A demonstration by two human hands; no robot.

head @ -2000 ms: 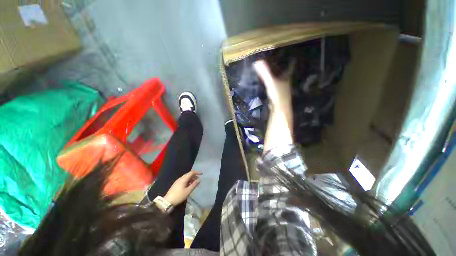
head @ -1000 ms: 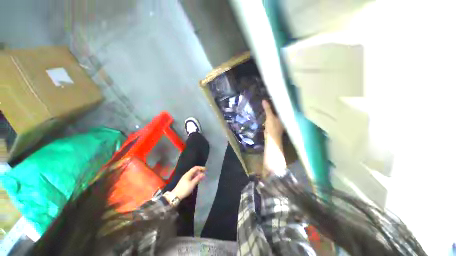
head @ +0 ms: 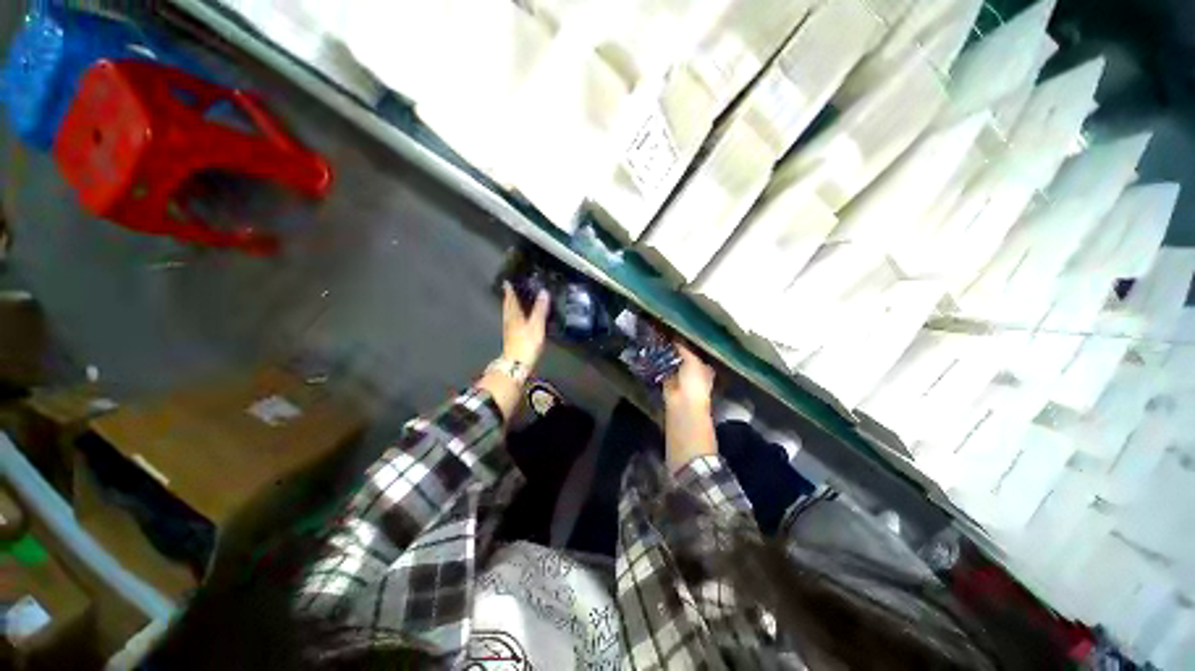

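Note:
My left hand (head: 524,328) is at the bench's edge, with its fingers around one end of a dark, glossy bunch of packaged products (head: 578,312). My right hand (head: 688,383) grips the other end of the bunch, where shiny and white bits show. Both hands hold it low, beside the near edge of the green-topped bench (head: 682,309). The single items cannot be told apart. White cartons (head: 734,210) with raised flaps stand in rows on the bench. One carton face bears small print.
A red stool (head: 125,142) and a blue one (head: 53,66) stand on the grey floor at the upper left. Brown cardboard boxes (head: 236,433) lie at the lower left. Another person's dark-clothed leg (head: 760,472) is close at my right.
The view has turned toward the bench and cartons. My right hand has come out of the brown box, and my empty left hand has moved forward. Both now hold dark products.

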